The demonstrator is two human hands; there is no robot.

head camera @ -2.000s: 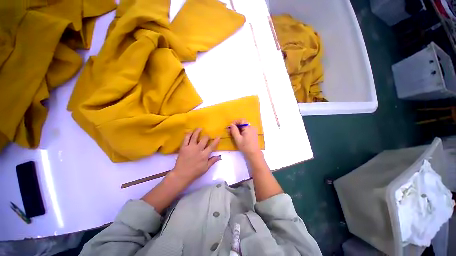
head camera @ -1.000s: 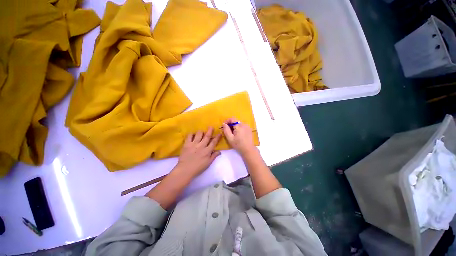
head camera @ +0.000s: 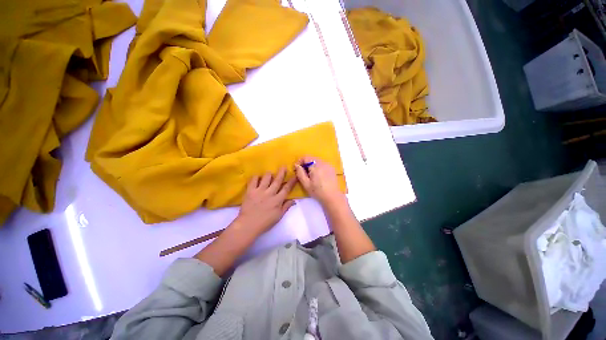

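A mustard-yellow garment (head camera: 166,126) lies crumpled on the white table. Its sleeve (head camera: 279,149) is laid flat toward the right, with the straight end near the table's right part. My left hand (head camera: 267,202) rests on the sleeve's near edge, fingers apart and holding nothing. My right hand (head camera: 319,180) holds a short blue pen (head camera: 307,164) over the sleeve near its end. Whether the pen tip touches the cloth cannot be told.
A brown strip (head camera: 189,244) lies partly under my left forearm. A black phone (head camera: 47,263) and small snips (head camera: 37,295) lie at left. More yellow cloth (head camera: 33,99) is at far left. A white tub (head camera: 458,80) with yellow garments and grey-white bins (head camera: 511,232) stand at right.
Over two seconds, my right hand and the pen have shifted slightly left along the sleeve. The whole view has also shifted a little. The left hand stays on the sleeve.
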